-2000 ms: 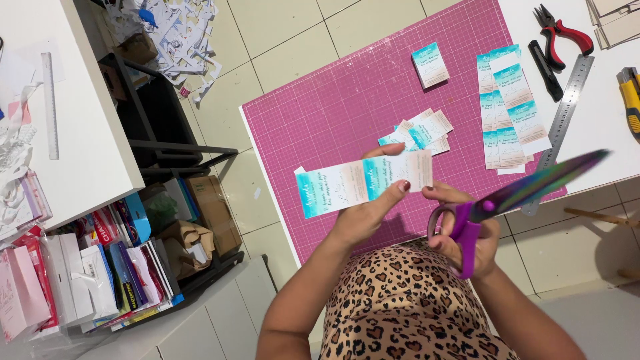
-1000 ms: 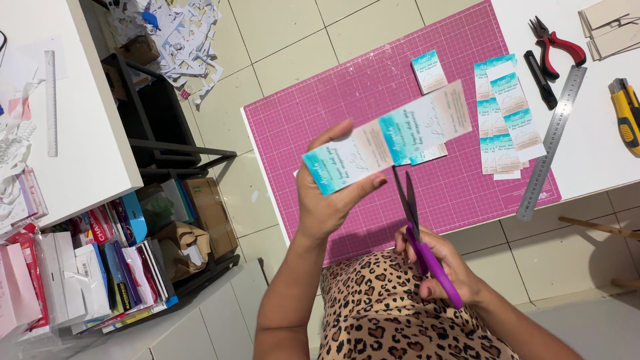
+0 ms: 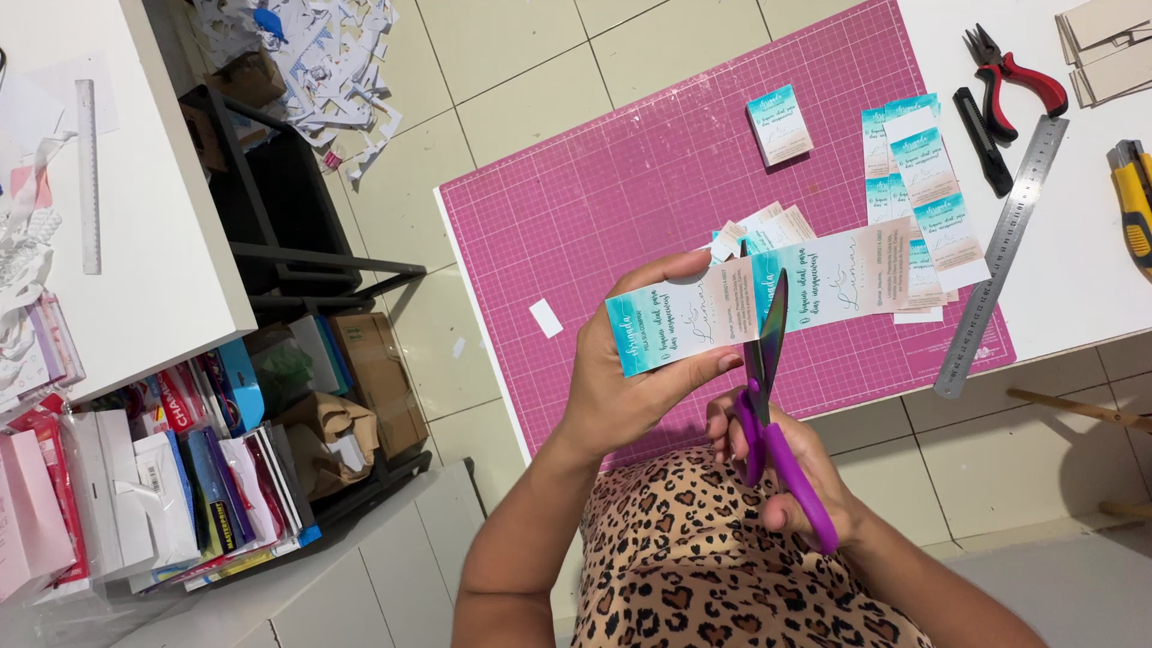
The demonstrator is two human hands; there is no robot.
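Note:
My left hand [image 3: 630, 369] grips the left end of a printed card strip [image 3: 832, 274], teal, white and beige, thumb in front and fingers behind. Purple-handled scissors [image 3: 765, 360] are in my right hand [image 3: 792, 477]; their parted blades straddle the strip near the border between its two printed cards. Behind the strip, a loose pile of cut cards [image 3: 760, 229] lies partly hidden on the pink cutting mat [image 3: 612, 189]. A neat stack of cards [image 3: 779, 126] sits farther back on the mat. More uncut strips [image 3: 940, 207] overlap at the mat's right side.
Right of the mat lie a steel ruler [image 3: 1003, 252], a black cutter [image 3: 983, 144], red-handled pliers [image 3: 1017, 81], a yellow utility knife [image 3: 1130, 202] and beige card pieces [image 3: 1107, 45]. A small white scrap [image 3: 545, 319] is on the mat. A white table [image 3: 171, 297] stands at left.
The scissors have come up from below the strip, and their blades now straddle it. Earlier, two seconds ago, they pointed right, away from the strip.

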